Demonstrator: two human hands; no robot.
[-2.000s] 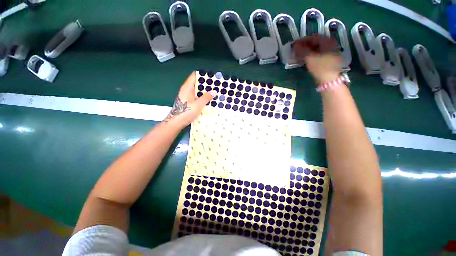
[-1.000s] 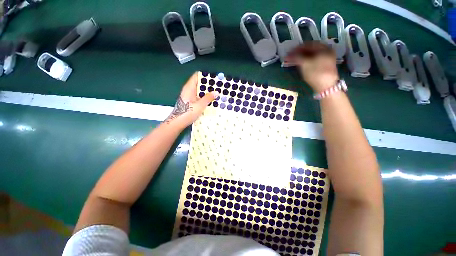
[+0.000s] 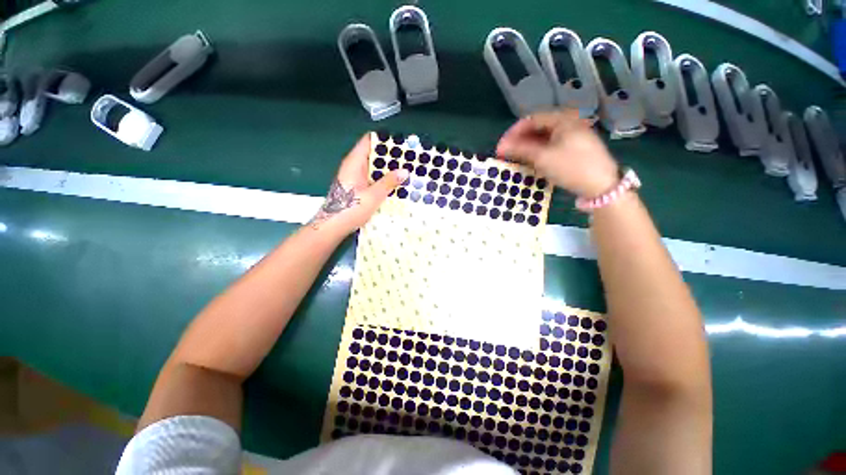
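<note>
My left hand [image 3: 357, 190], tattooed at the wrist, grips the left edge of a cream sheet of dots [image 3: 445, 269], thumb on top. Black dots fill its top rows; the rest is pale and bare. A second sheet, densely dotted [image 3: 464, 399], lies partly under it. My right hand [image 3: 561, 158], slightly blurred, is over the upper right edge of the held sheet, thumb and finger near the top row. Whether a dot is between its fingers cannot be told. Grey-white housings [image 3: 657, 79] stand in a row just beyond it, several with a black dot on the solid end.
Two housings [image 3: 415, 56] lie left of the row. A housing on its side [image 3: 171, 67], a white one [image 3: 126, 122] and a small cluster [image 3: 32, 100] lie farther left. A white strip [image 3: 158, 191] crosses the green surface [image 3: 121, 250]. A blue object [image 3: 839, 32] shows at the far right.
My right hand has moved from the housings back toward the top of the held sheet. The housings have shifted to the right. My left hand and both sheets stay nearly still.
</note>
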